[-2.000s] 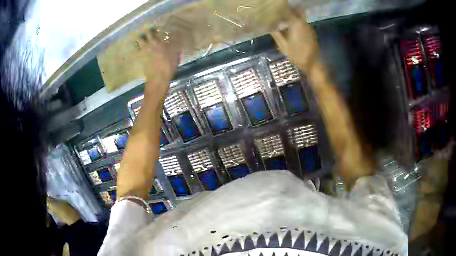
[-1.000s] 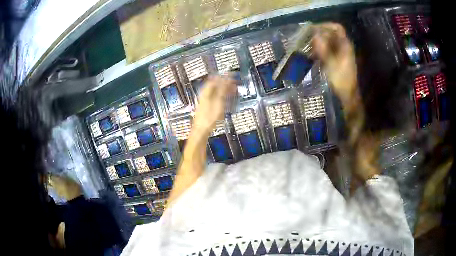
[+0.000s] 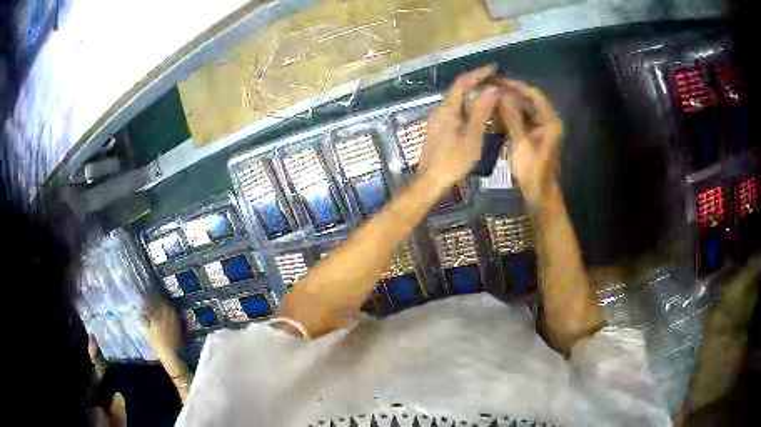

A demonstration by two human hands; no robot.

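Observation:
A clear tray [image 3: 236,167] lies in front of me with two rows of retail packs, such as one pack [image 3: 361,171] with pale rows above and a blue panel below. My left hand [image 3: 457,129] and my right hand [image 3: 527,138] meet over the tray's far right corner. Both hold a small retail pack [image 3: 491,154] between them; its dark panel shows below the fingers, and the fingers hide the rest. My left hand and forearm cover parts of the tray's packs.
Tan cardboard [image 3: 225,100] with clear film lies beyond the tray along a pale rail [image 3: 188,154]. Another filled tray [image 3: 219,271] is at left, near another person's hand [image 3: 164,329]. Red-row packs [image 3: 711,204] and crinkled clear film [image 3: 667,304] are at right. Another person's arm [image 3: 726,342] is at far right.
My left hand has moved right and away from me, from over the tray's middle to join my right hand at the pack. Another person's hand has come in at the left tray.

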